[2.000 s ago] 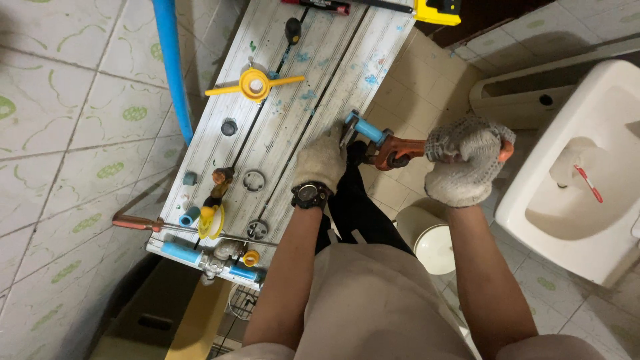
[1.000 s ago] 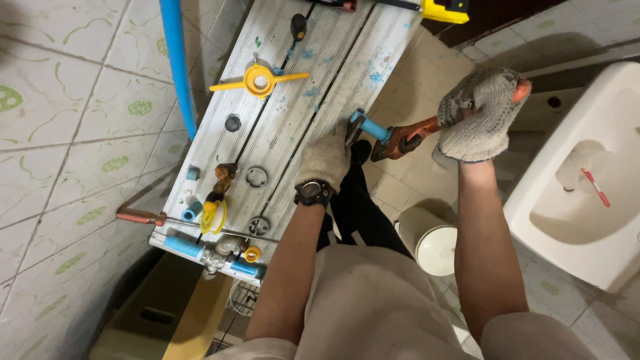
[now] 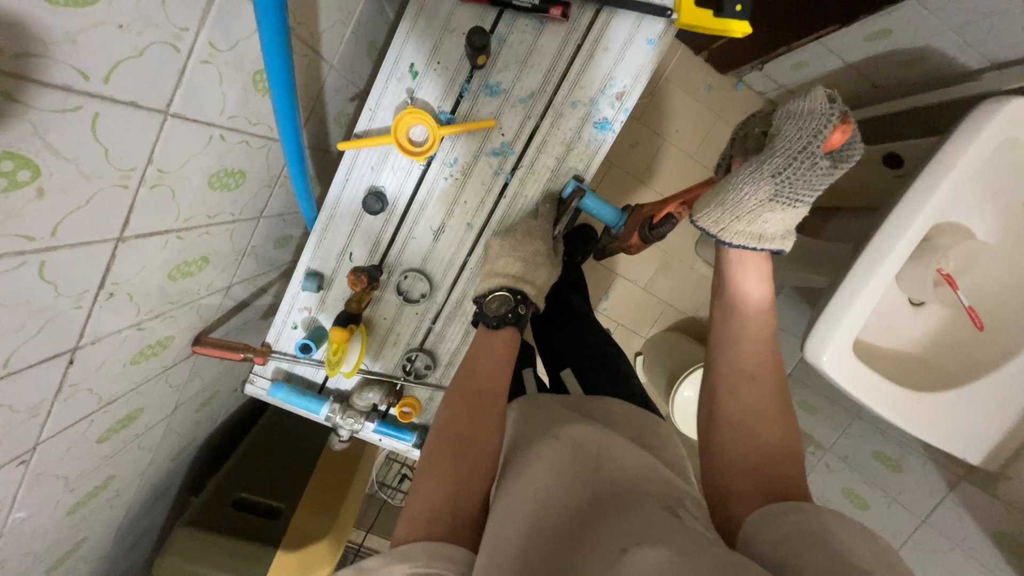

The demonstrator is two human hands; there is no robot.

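Note:
My left hand [image 3: 522, 260], in a knitted glove with a watch at the wrist, is by the bench edge, closed around something with metal jaws; its grip is partly hidden. Beside it a short blue plastic pipe [image 3: 596, 206] sticks out past the edge. The far end of the pipe sits in the jaws of an orange pipe wrench [image 3: 652, 220]. My right hand [image 3: 780, 172], gloved too, grips the wrench handle, whose orange tip shows past the fingers. On the bench lie a yellow two-armed plastic tool [image 3: 415, 134], a screwdriver [image 3: 232, 348] and a pipe assembly with a metal valve [image 3: 350, 418].
The slatted bench [image 3: 512, 104] bears a black cap [image 3: 374, 202], round grey inserts [image 3: 414, 286] and yellow tape [image 3: 346, 352]. A yellow-handled saw [image 3: 714, 16] lies at its far end. A white basin [image 3: 848, 320] stands at right, a bucket [image 3: 672, 360] below, a blue pipe [image 3: 284, 112] along the tiled wall.
My right hand and the wrench handle have moved up and away from my body. My left hand stays by the bench edge.

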